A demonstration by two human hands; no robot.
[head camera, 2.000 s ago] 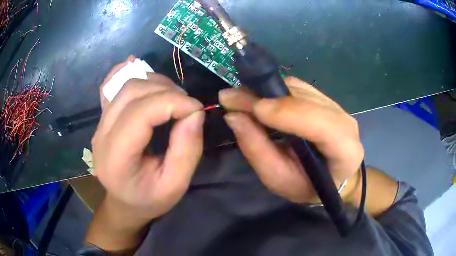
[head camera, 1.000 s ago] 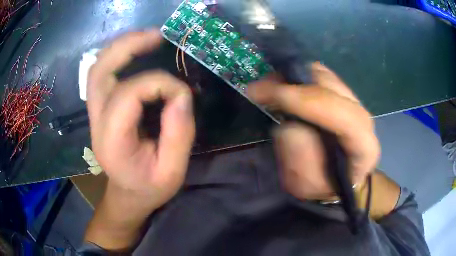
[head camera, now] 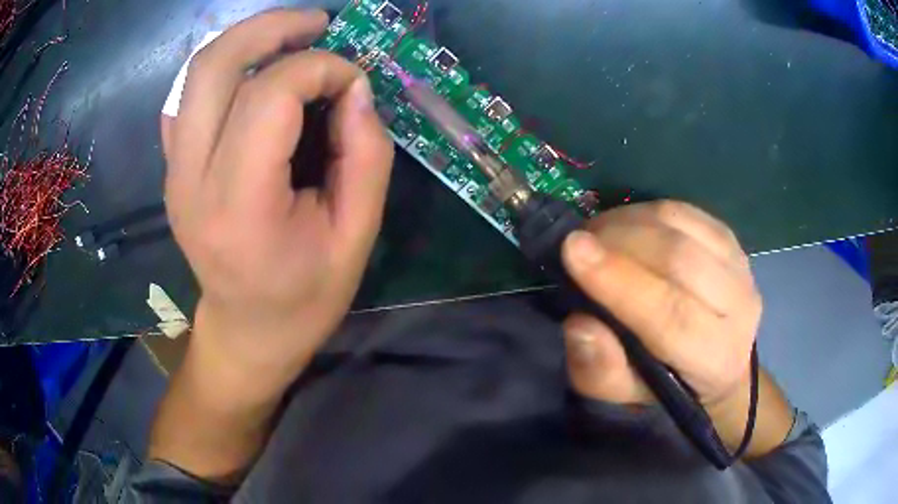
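Observation:
A green PCB panel strip (head camera: 463, 128) with a white edge and silver connectors lies diagonally on the bench, thin red wires on its far side. My right hand (head camera: 670, 305) grips the black soldering iron (head camera: 546, 231). The iron's metal barrel lies over the strip, its tip near the strip's upper left part. My left hand (head camera: 281, 167) is at the strip's left edge, thumb and index fingertip pinched together near the iron's tip. Whether a thin wire is between those fingertips cannot be told. A white wrap shows at a left finger.
A tangle of red lead wires (head camera: 39, 197) lies at the left. Black cables (head camera: 128, 236) with small metallic tips lie beside my left hand. A cream scrap (head camera: 167, 313) is at the bench edge. A blue tray (head camera: 866, 30) is at the upper right corner.
Earlier both hands met around a short red wire; now they are apart. My right hand has moved right, and the iron's tip has come down over the strip. My left hand has moved up to the strip.

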